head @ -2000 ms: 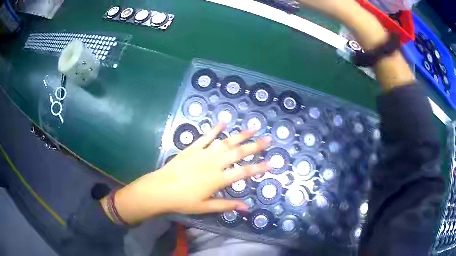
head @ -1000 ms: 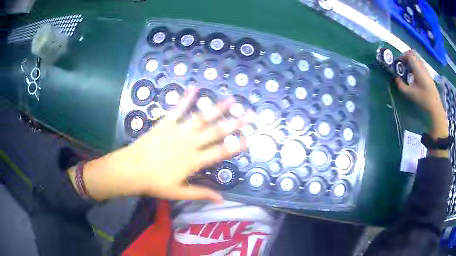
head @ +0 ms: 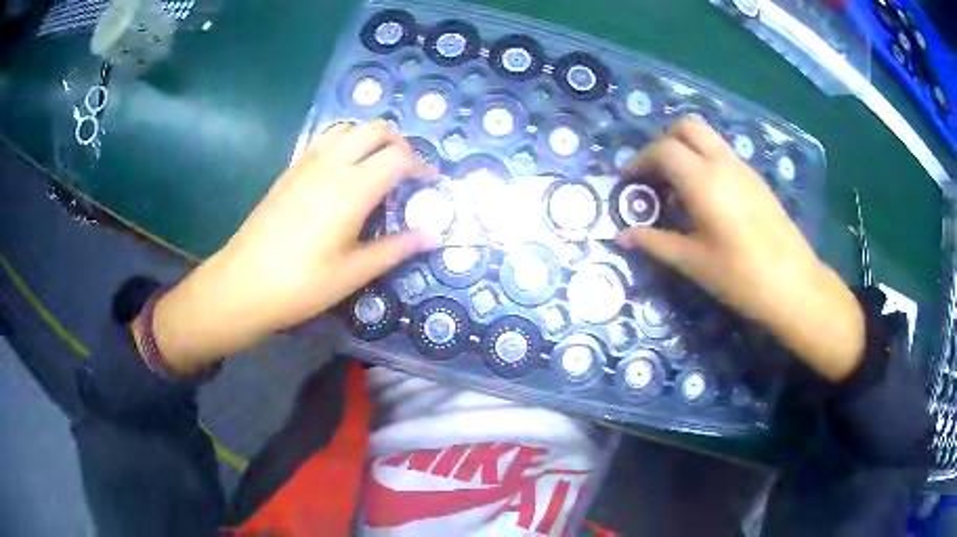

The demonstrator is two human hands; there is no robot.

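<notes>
A holding strip (head: 525, 210) with several round units in a row is held over the blister tray. My left hand (head: 304, 236) grips its left end between thumb and fingers. My right hand (head: 724, 226) grips its right end, beside a unit with a dark ring around a pale centre. The clear blister tray (head: 651, 420) lies on the green bench under the strip. Black round units (head: 451, 43) sit in pockets along its top row and its lower left. Glare washes out the middle of the strip, and my hands hide some pockets.
A pale translucent roll (head: 126, 29) stands at the upper left by a dotted sheet (head: 189, 8). White rings (head: 88, 128) lie on clear film below it. A blue bin (head: 881, 31) with black units is at the upper right. Tweezers (head: 863, 241) and a paper slip (head: 899, 304) lie right.
My right hand has brought the strip from the right side of the bench to above the tray. My left hand has gone from spread over the tray to holding the strip's left end.
</notes>
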